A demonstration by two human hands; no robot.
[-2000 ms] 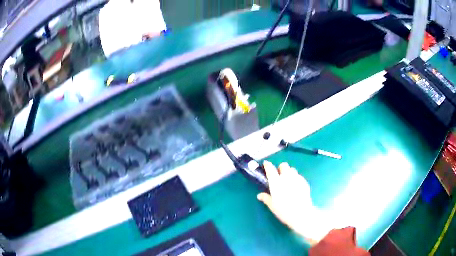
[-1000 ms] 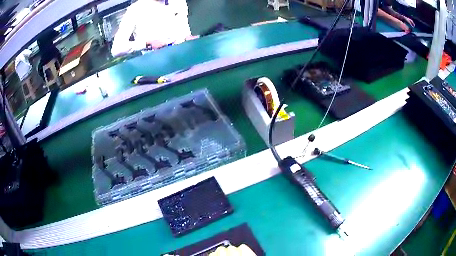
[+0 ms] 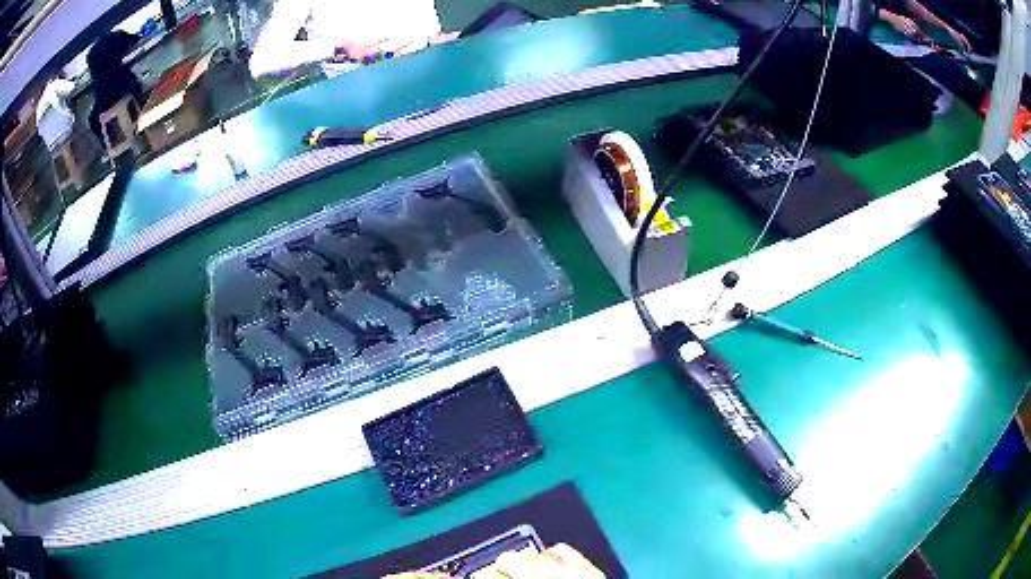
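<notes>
A laptop chassis (image 3: 497, 545) lies on a black foam pad (image 3: 571, 523) at the bottom edge, mostly cut off. Fingers of a hand show over it at the frame's edge; which hand cannot be told, nor what it holds. The electric screwdriver (image 3: 735, 416) lies on the green mat, its bit towards the lower right and its cord running up behind. The black screw tray (image 3: 455, 441) with glinting dots sits by the white rail, above the pad.
Behind the white rail (image 3: 283, 455) are a clear blister tray (image 3: 384, 300) of black heatsinks and a tape dispenser (image 3: 627, 221). A thin manual screwdriver (image 3: 797, 331) lies at right. Black stacks (image 3: 842, 91) stand beyond. A person (image 3: 345, 34) is across the bench.
The hand that was on the electric screwdriver has left it, and the screwdriver now lies on the mat. Fingers have appeared over the chassis. The view has shifted.
</notes>
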